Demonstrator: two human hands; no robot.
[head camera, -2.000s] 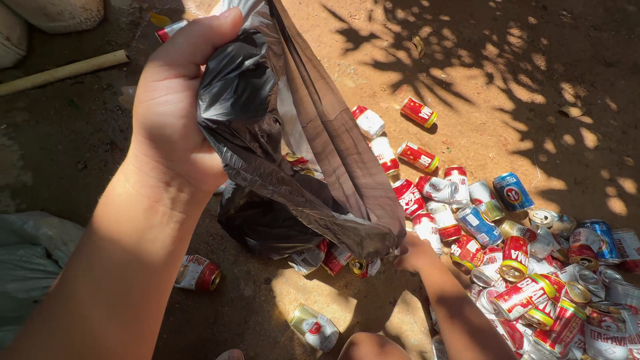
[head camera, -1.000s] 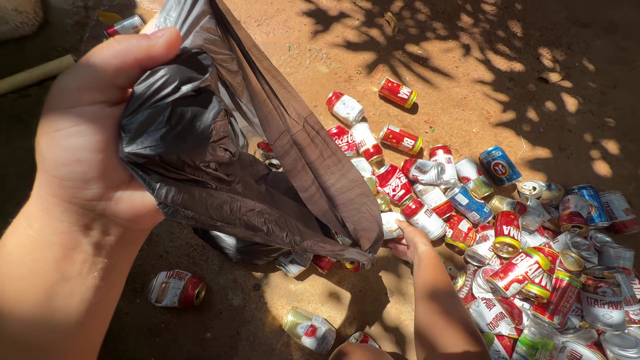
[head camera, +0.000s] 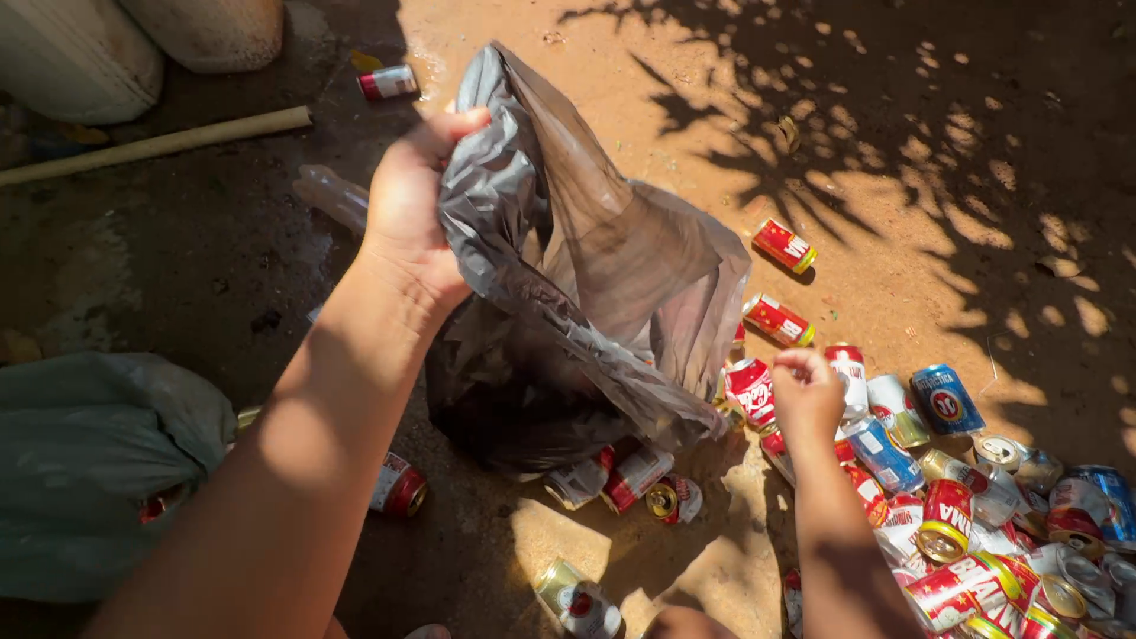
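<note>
My left hand (head camera: 417, 200) is shut on the gathered rim of a dark plastic bag (head camera: 532, 355), whose mouth hangs wide open toward the right. Just past the bag's right edge, my right hand (head camera: 808, 395) is low over the cans with curled fingers, beside a red Coca-Cola can (head camera: 751, 390); whether it grips anything is unclear. A heap of crushed and whole drink cans (head camera: 976, 532) spreads over the lower right. Two red cans (head camera: 784, 246) (head camera: 778, 320) lie above the right hand. Several cans (head camera: 637, 475) are on the ground against the bag's lower side.
A filled green bag (head camera: 98, 470) sits at the left. Two pale containers (head camera: 213, 31), a pole (head camera: 160, 145), a clear plastic bottle (head camera: 333, 197) and a can (head camera: 387, 82) are at the upper left. Other single cans lie near the bottom (head camera: 579, 601) and below my left forearm (head camera: 398, 486).
The bag's mouth has spread wider. My right hand, partly hidden by the bag two seconds ago, now shows fully above the cans. The view has shifted.
</note>
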